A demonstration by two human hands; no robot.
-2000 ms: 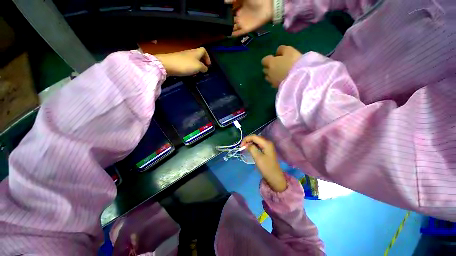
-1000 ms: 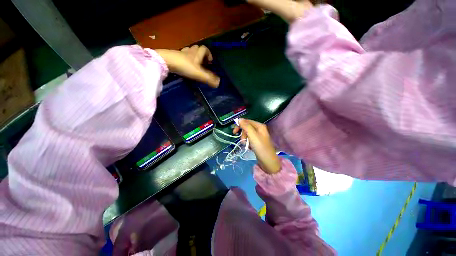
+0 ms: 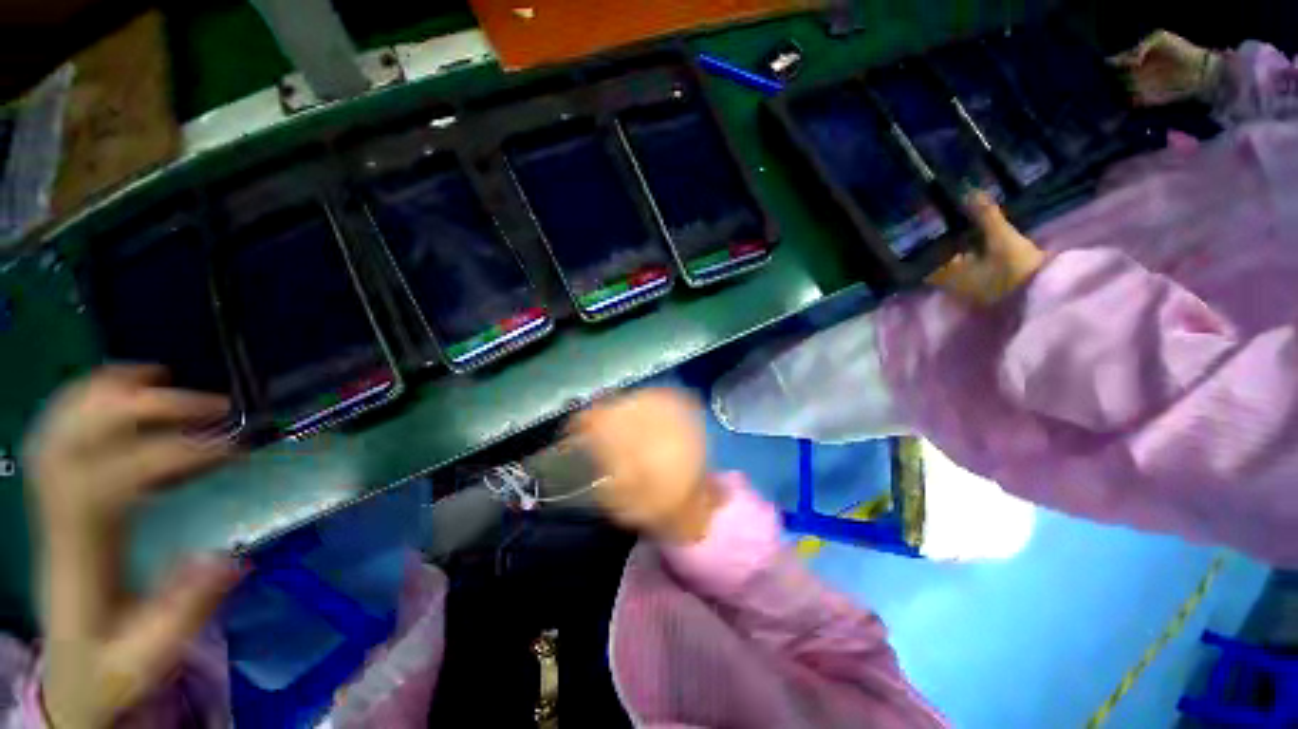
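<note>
A black tray (image 3: 342, 168) lies on the bench in front of me with several smartphones side by side. The rightmost phone (image 3: 693, 178) and its neighbours show red and green buttons at their lower ends. My left hand (image 3: 128, 484), blurred, is at the far left by the lower end of the leftmost phone (image 3: 160, 306), its fingers apart with nothing seen in it. My right hand (image 3: 648, 453), blurred, is closed in front of the bench edge. The white cable of wired earphones (image 3: 515, 484) runs from it to a tangle on its left. The plug is not visible.
Another person's hand (image 3: 994, 259) grips a second phone tray (image 3: 797, 143) at right; their other hand (image 3: 1170, 69) is at its far end. An orange-brown board (image 3: 612, 26), blue pen (image 3: 740, 74) and small adapter (image 3: 783, 60) are at the back. A grey post (image 3: 306, 43) stands back left.
My left hand has moved from the right-hand phones to the far left. My right hand has moved left, away from the rightmost phone, with the earphones. The neighbour's tray has come into view.
</note>
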